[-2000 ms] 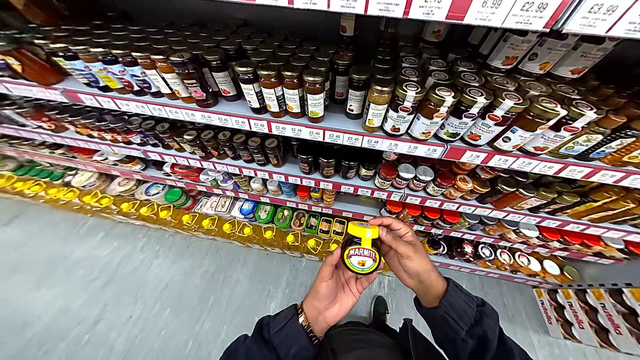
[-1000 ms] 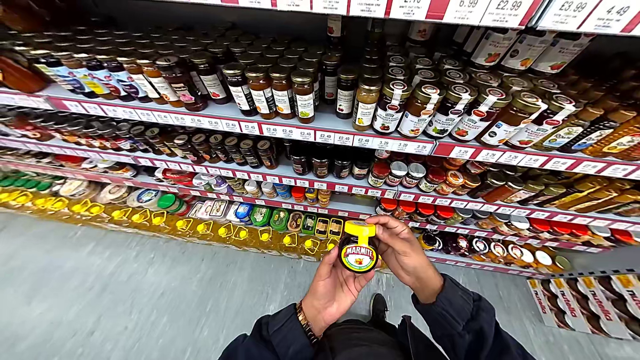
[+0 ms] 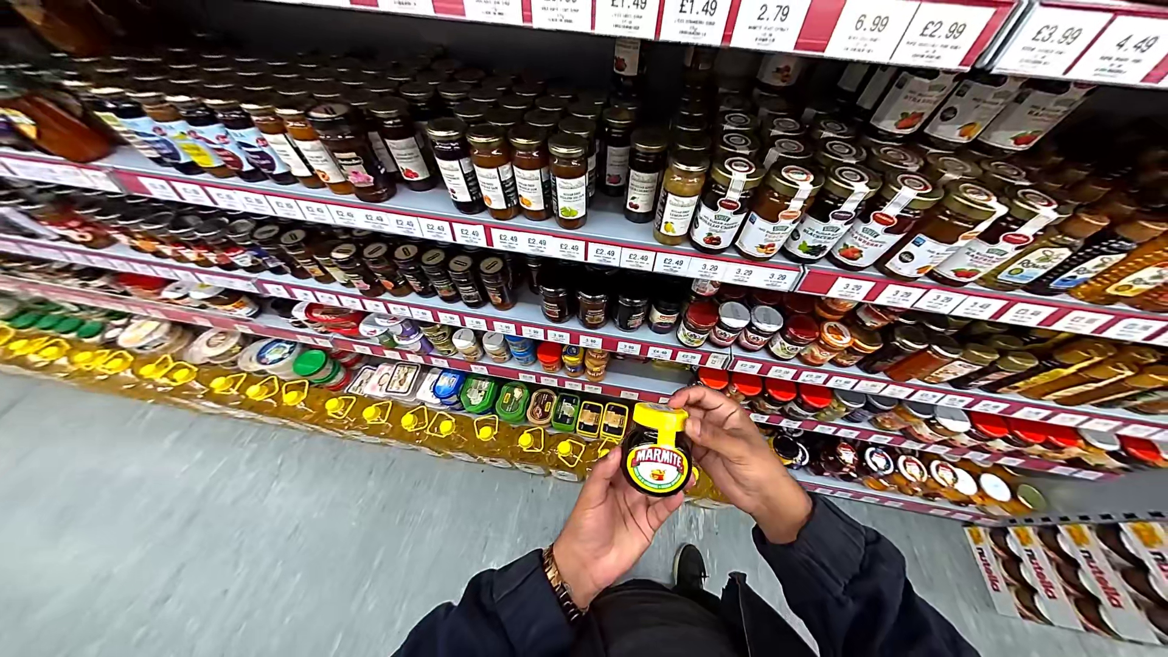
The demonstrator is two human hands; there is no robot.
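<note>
A dark Marmite jar (image 3: 657, 467) with a yellow lid and a yellow strip down its front is held upright at lower centre. My left hand (image 3: 610, 525), with a patterned band at the wrist, cradles the jar from below and the left side. My right hand (image 3: 737, 447) has its fingertips at the right side of the yellow lid. Behind the jar, yellow-lidded tubs (image 3: 602, 420) stand on a low shelf.
Shelves of glass jars (image 3: 572, 182) run across the view, with price strips (image 3: 566, 249) along their edges. Large bottles of yellow oil (image 3: 443, 429) line the bottom. Nutella boxes (image 3: 1063, 570) are at lower right. Grey floor (image 3: 228, 520) lies at left; a dark shoe (image 3: 690, 566) shows below.
</note>
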